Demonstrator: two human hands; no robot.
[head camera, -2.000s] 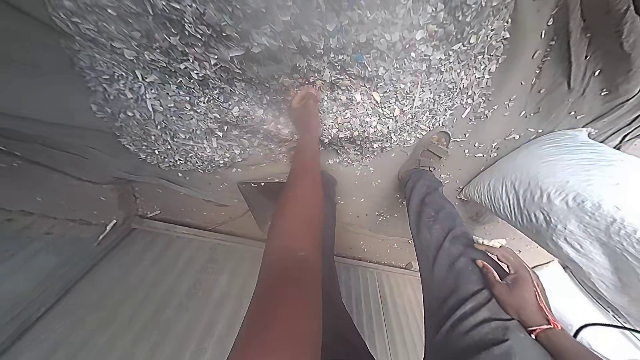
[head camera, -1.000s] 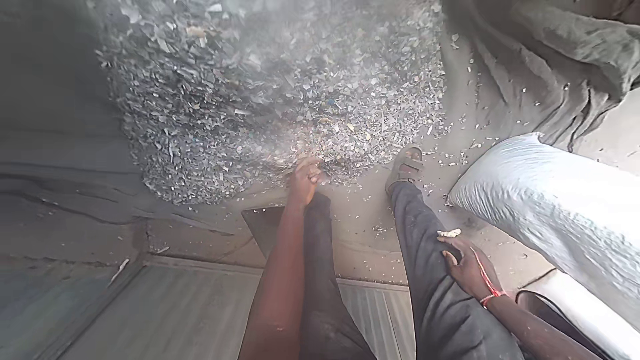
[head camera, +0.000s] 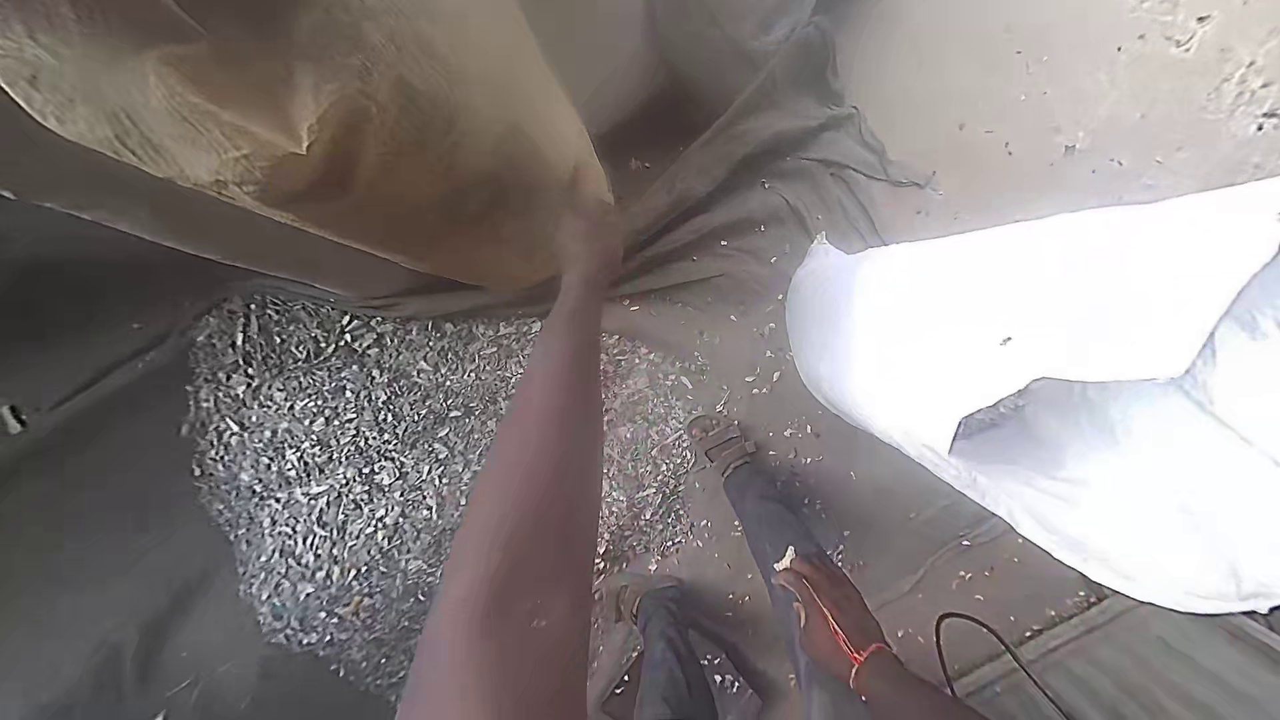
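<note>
My left arm stretches forward over a heap of shredded flakes (head camera: 370, 450). At its end my left hand (head camera: 590, 235), blurred, meets the right edge of a tan sack (head camera: 400, 130); whether its fingers grip the edge is unclear. Near my right thigh is my right hand (head camera: 825, 610), with a red thread bracelet (head camera: 865, 660) at its wrist. A small pale piece (head camera: 786, 558) shows at the fingertips of this hand, which seems to hold it.
Dark sheeting (head camera: 100, 520) lies under and around the heap. A large white sack (head camera: 1000, 310) lies on the right. A black cable (head camera: 975, 620) curves at lower right beside a ribbed panel (head camera: 1130, 660). My sandalled foot (head camera: 722, 445) stands at the heap's right edge.
My left hand has moved from the near edge of the heap out to the tan sack. The right hand stays by the thigh. The view has swung a good deal.
</note>
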